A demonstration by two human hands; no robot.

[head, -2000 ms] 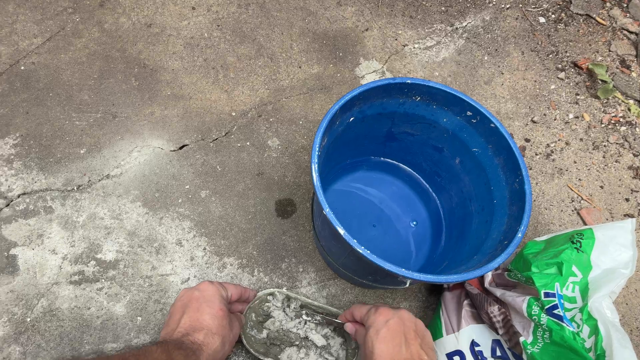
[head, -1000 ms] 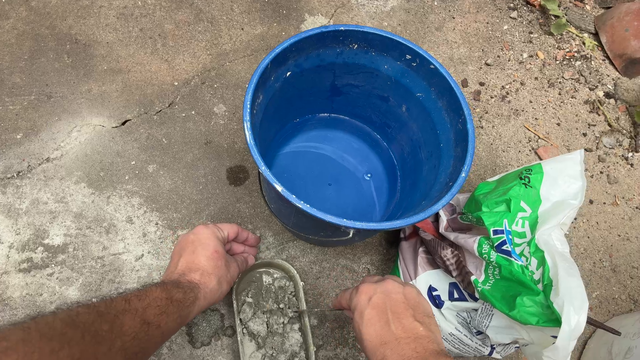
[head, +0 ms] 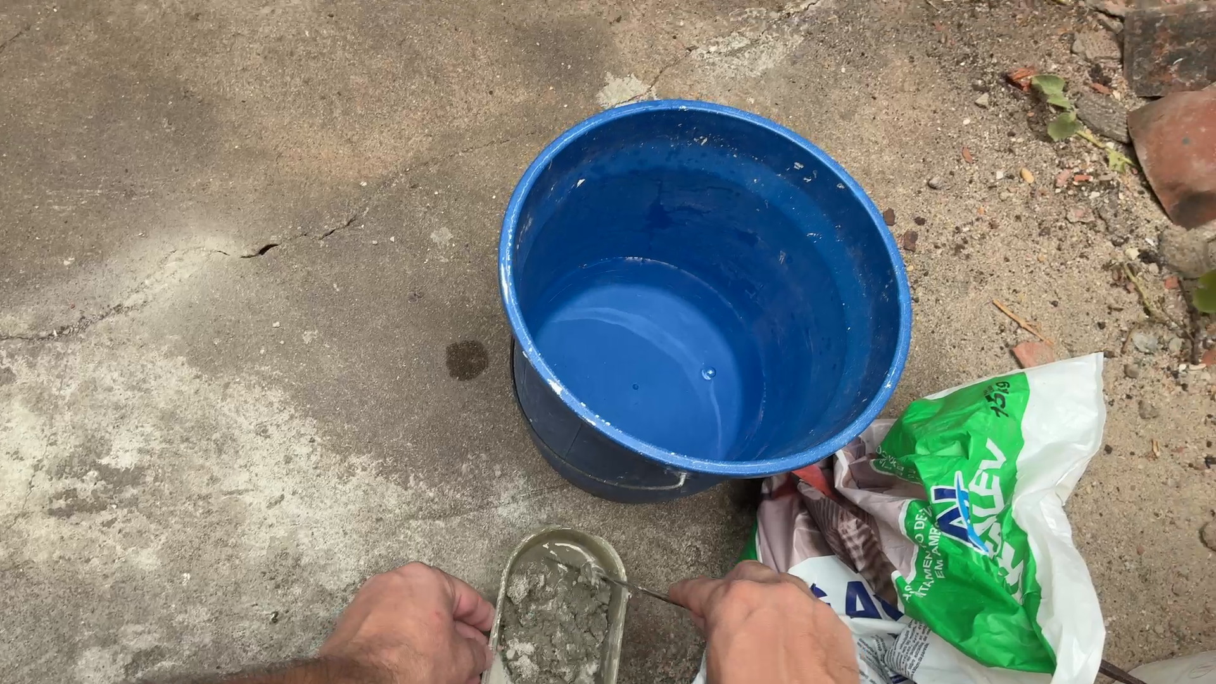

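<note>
A small oblong tray (head: 616, 608) with rounded ends, holding wet grey mortar (head: 556, 617), lies at the bottom centre of the head view. My left hand (head: 413, 622) grips its left rim with fingers and thumb. From the right, my right hand (head: 774, 627) holds a thin metal tool (head: 636, 589) whose tip rests in the mortar near the far end; its handle is hidden in my fist. Just beyond the tray stands a blue plastic bucket (head: 826, 418) with some water in its bottom.
A crumpled green and white plastic bag (head: 978, 532) with printing lies right of my right hand, against the bucket. Cracked concrete (head: 237, 427) spreads to the left. Broken clay pieces (head: 1178, 157), leaves (head: 1059, 109) and grit lie at the far right.
The mortar looked paler and drier two seconds ago; it is now darker and wetter. The tool's tip has moved to the far end of the tray.
</note>
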